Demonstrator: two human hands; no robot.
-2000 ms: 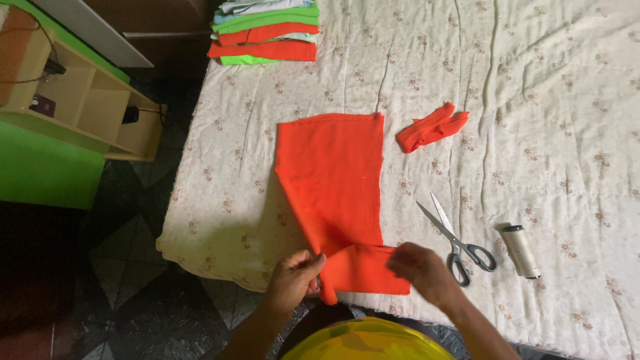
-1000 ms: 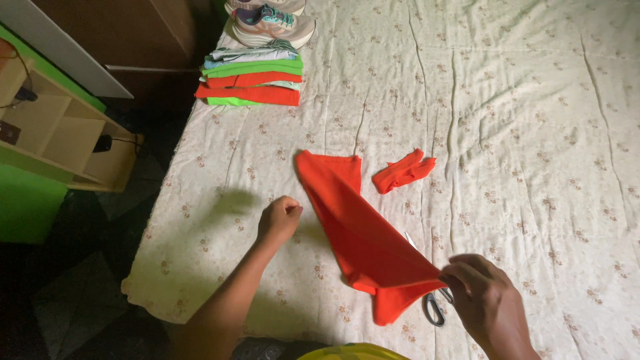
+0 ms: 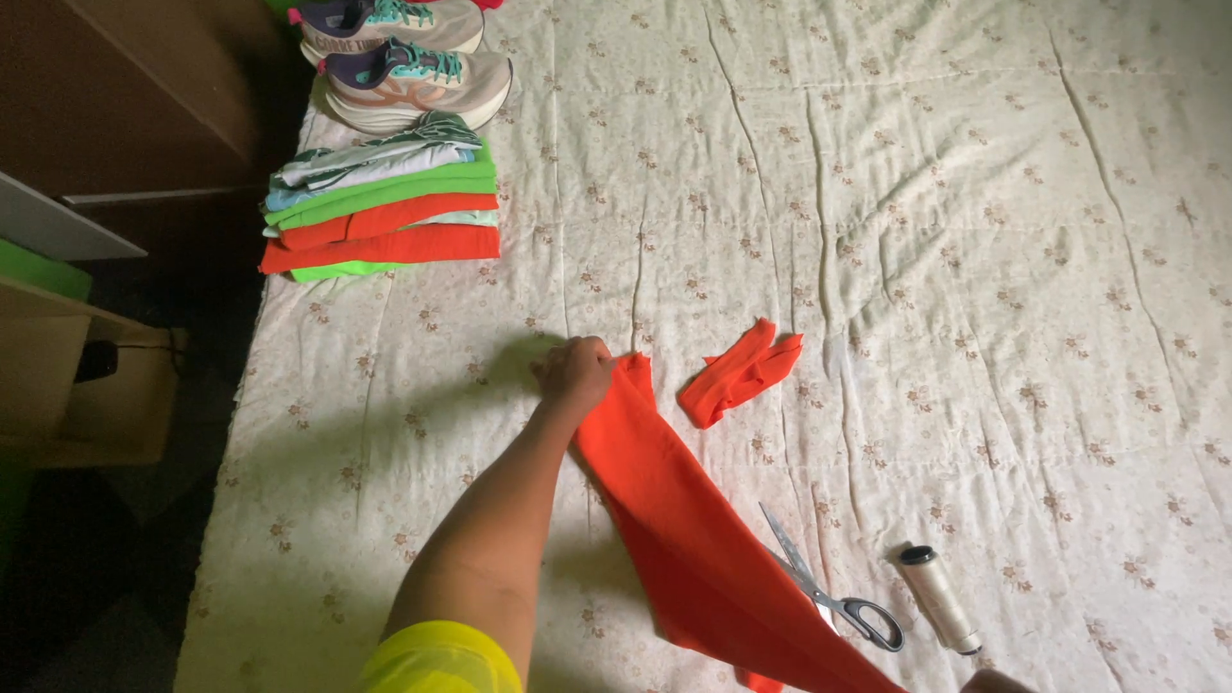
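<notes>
A long piece of orange-red fabric point(image 3: 712, 539) runs diagonally over the floral bedcover. My left hand point(image 3: 575, 373) is closed on its upper left corner. Only a small part of my right hand point(image 3: 996, 681) shows at the bottom edge, near the fabric's lower right end; its fingers are hidden. A smaller folded strip of the same orange-red fabric point(image 3: 739, 373) lies to the right of my left hand. Scissors with dark handles point(image 3: 847, 606) lie with spread blades, partly under the long fabric. A spool of off-white thread point(image 3: 941, 599) lies to their right.
A stack of folded green, orange-red and white fabrics point(image 3: 385, 207) lies at the bed's upper left, with a pair of running shoes point(image 3: 423, 87) behind it. The quilted bedcover point(image 3: 962, 289) is creased. Left of its edge stands a wooden shelf unit point(image 3: 115, 395).
My left hand, apart from the fabric one second ago, now grips its upper corner. My right hand is now mostly out of view at the bottom. The fabric is stretched out longer.
</notes>
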